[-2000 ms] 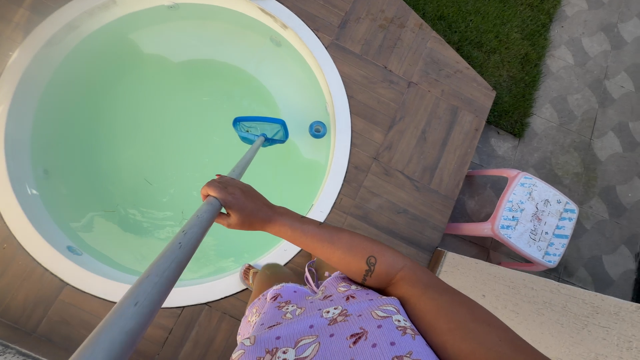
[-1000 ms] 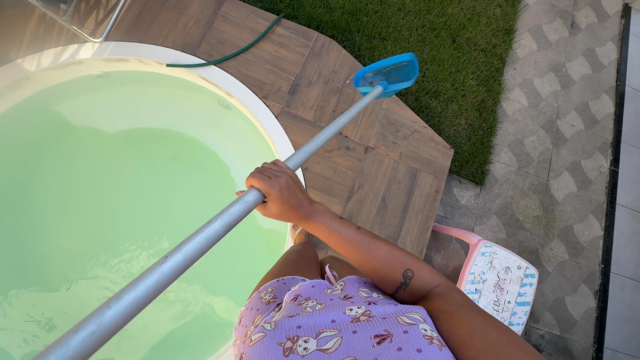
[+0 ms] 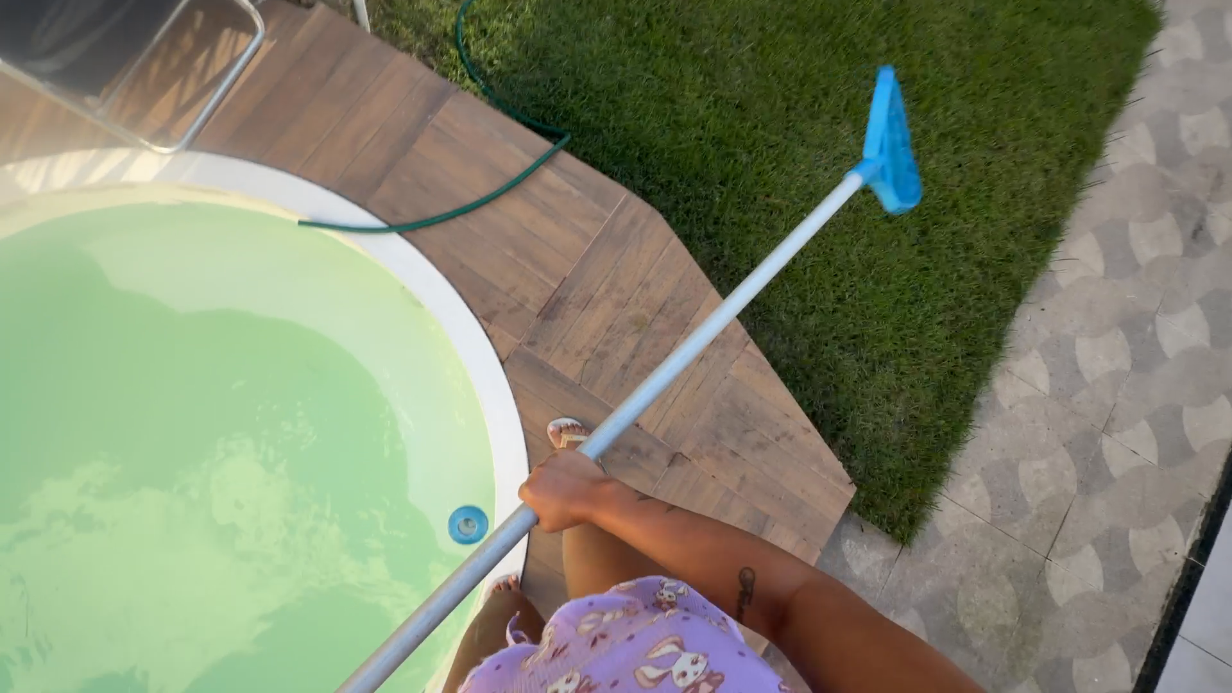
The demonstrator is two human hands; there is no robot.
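My right hand (image 3: 566,491) is closed around a long metal telescopic pole (image 3: 707,337), near the pool's rim. At the pole's far end a blue pool skimmer net (image 3: 891,144) is held over the grass, its frame turned nearly edge-on. The near end of the pole runs out of the picture at the bottom. My left hand is out of view.
The round pool (image 3: 491,385) with greenish water lies left, a blue round fitting (image 3: 468,525) at its side. A green hose (image 3: 481,200) crosses the wood-look deck (image 3: 616,298). A metal-framed chair (image 3: 217,96) stands top left. Grass (image 3: 905,366) borders patterned paving (image 3: 1088,404).
The skimmer was over the pool two seconds ago, then over the deck's edge by the grass. It has swung farther out over the lawn. My right hand keeps its grip on the pole.
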